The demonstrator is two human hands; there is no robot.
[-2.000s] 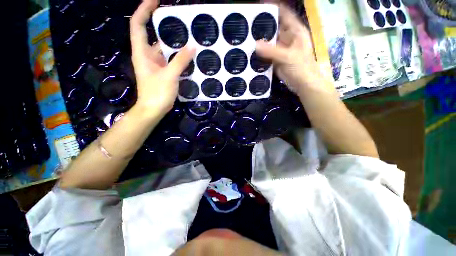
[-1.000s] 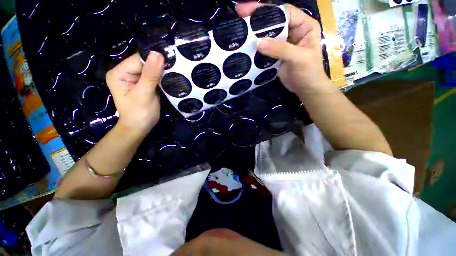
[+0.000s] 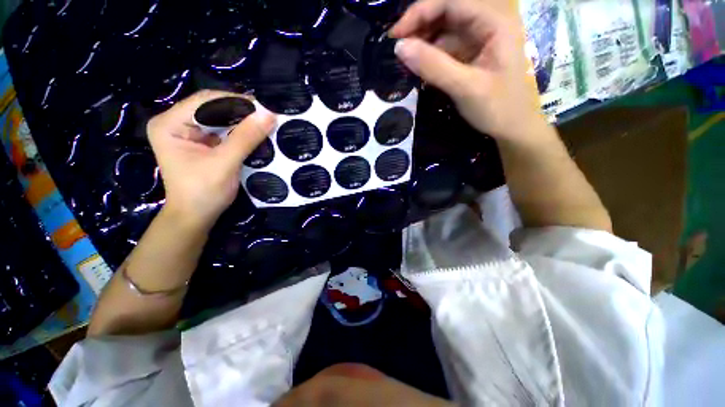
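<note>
The white label sheet [image 3: 334,192] with rows of round black labels is over the tray, tilted. Its top-row labels stand out past the white edge against the dark tray; whether backing lies behind them is hard to tell. My left hand [image 3: 199,151] pinches the sheet's left side between thumb and fingers. One black label [image 3: 225,112] with a thin white rim bends up over these fingers. My right hand [image 3: 469,67] is off the sheet, just above its top right label, with thumb and forefinger slightly apart and nothing visible between them.
The glossy black tray [image 3: 135,175] with round shapes lies under my hands. A blue and orange printed strip [image 3: 67,234] and a dark stack [image 3: 28,262] are at left. Printed bags [image 3: 596,60] lie at right, above brown cardboard [image 3: 636,183].
My right hand has let go of the sheet and moved up off its right edge. The sheet has moved down, and its left corner now bends up at my left hand.
</note>
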